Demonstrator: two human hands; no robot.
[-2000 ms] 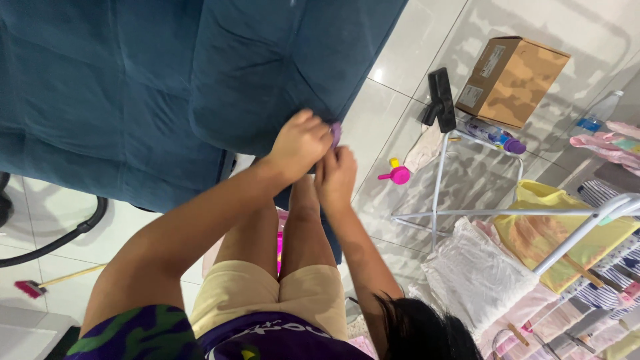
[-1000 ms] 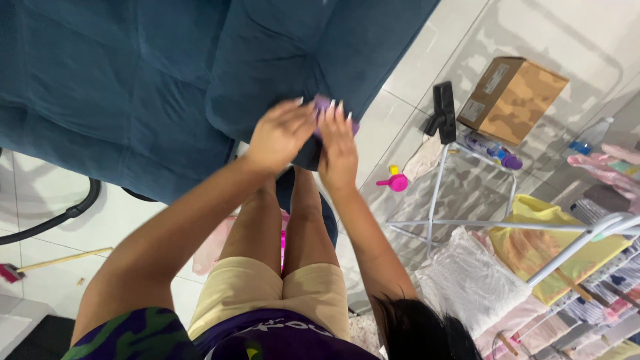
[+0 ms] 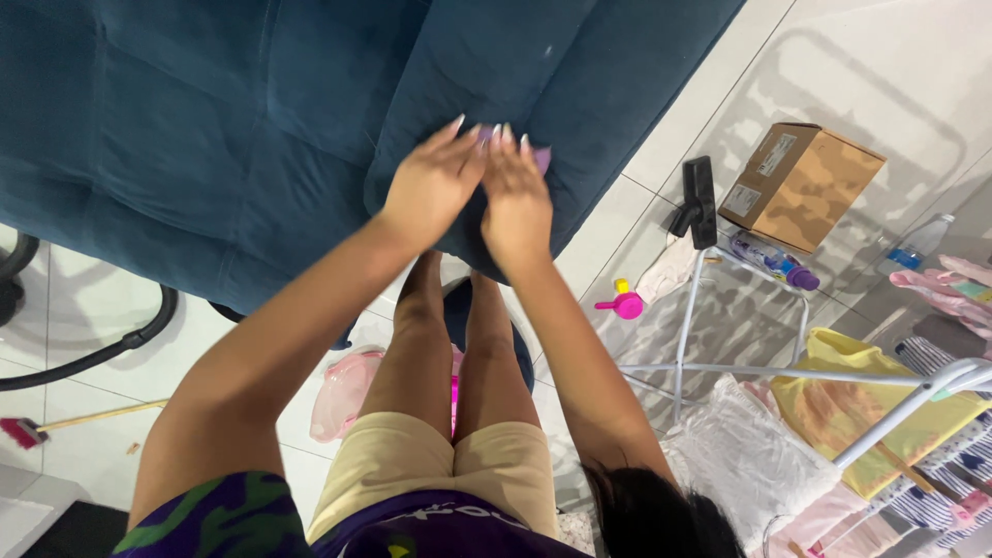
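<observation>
A purple cloth [image 3: 542, 159] lies under my fingers on the padded arm of a dark blue fabric sofa [image 3: 310, 101]. My left hand [image 3: 434, 182] rests on the cloth's left part, fingers extended and partly blurred. Beside it, my right hand [image 3: 518, 198] presses flat on the cloth, its fingers pointing away from me. The two hands touch or nearly touch. Most of the cloth is hidden beneath them, with edges showing between and to the right of the fingertips.
To the right are a cardboard box [image 3: 806, 186], a black vacuum floor head [image 3: 700, 203], a purple-capped bottle [image 3: 775, 260], a pink scoop [image 3: 626, 305] and a drying rack [image 3: 682, 333] with clothes. A black hose [image 3: 136, 339] and a small broom [image 3: 27, 432] lie left.
Two seconds ago my hands were bunched together around the cloth near the sofa arm's edge. Now both are spread flatter over it, farther onto the arm.
</observation>
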